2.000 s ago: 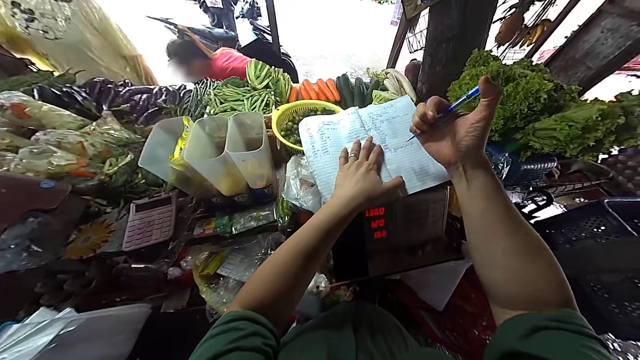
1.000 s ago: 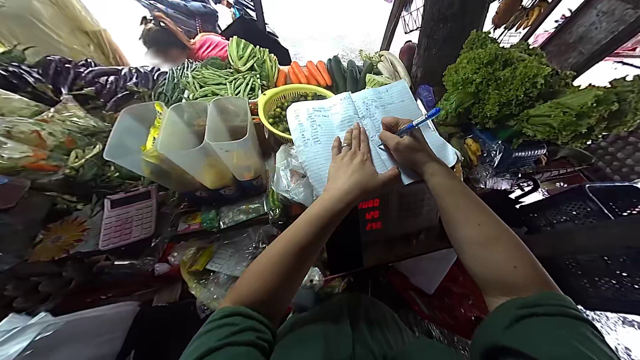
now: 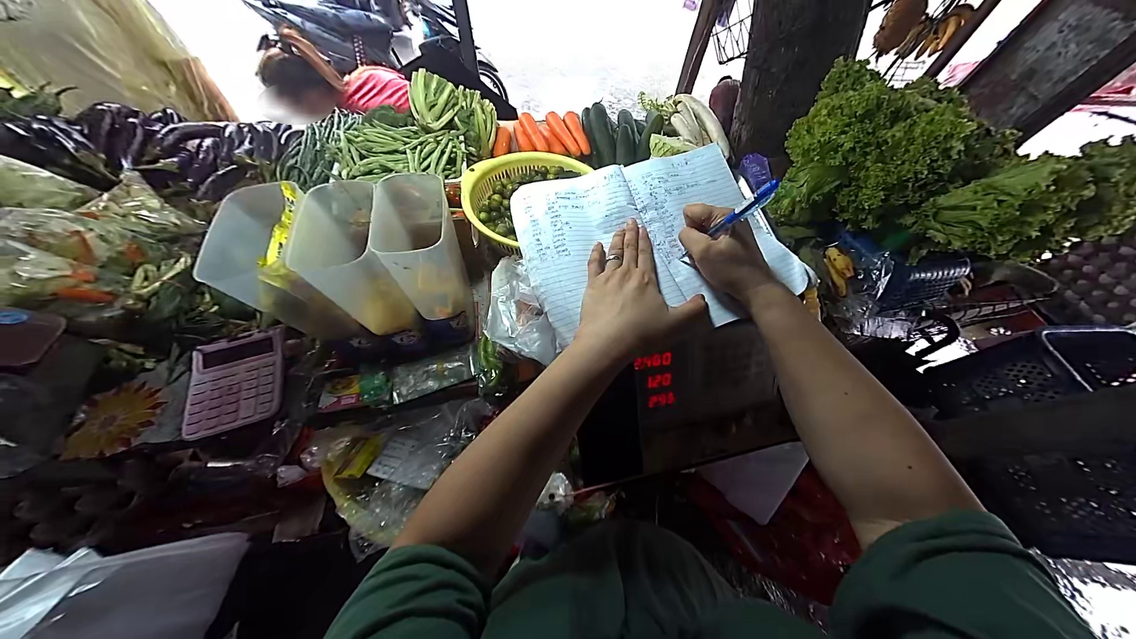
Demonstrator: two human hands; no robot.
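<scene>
An open lined notebook (image 3: 581,213) with handwriting lies tilted above a digital scale (image 3: 710,390) with red lit digits. My left hand (image 3: 628,297) rests flat on the notebook near its fold, fingers spread, a ring on one finger. My right hand (image 3: 726,253) grips a blue pen (image 3: 745,209), its tip low on the right page. Just left of the notebook are a yellow plastic basket (image 3: 472,182) of small green fruits and a clear plastic bag (image 3: 517,311).
Three translucent plastic containers (image 3: 333,231) and a pink calculator (image 3: 233,382) are at the left. Eggplants (image 3: 217,146), green beans (image 3: 404,146), carrots (image 3: 552,133) and cucumbers (image 3: 612,133) line the back. Leafy lettuce (image 3: 887,151) and black plastic crates (image 3: 1012,373) stand right. A person (image 3: 377,89) is beyond the vegetables.
Two seconds ago my right hand was raised off the page with the pen; it came down onto the right page and remains there. My left hand stays flat on the notebook.
</scene>
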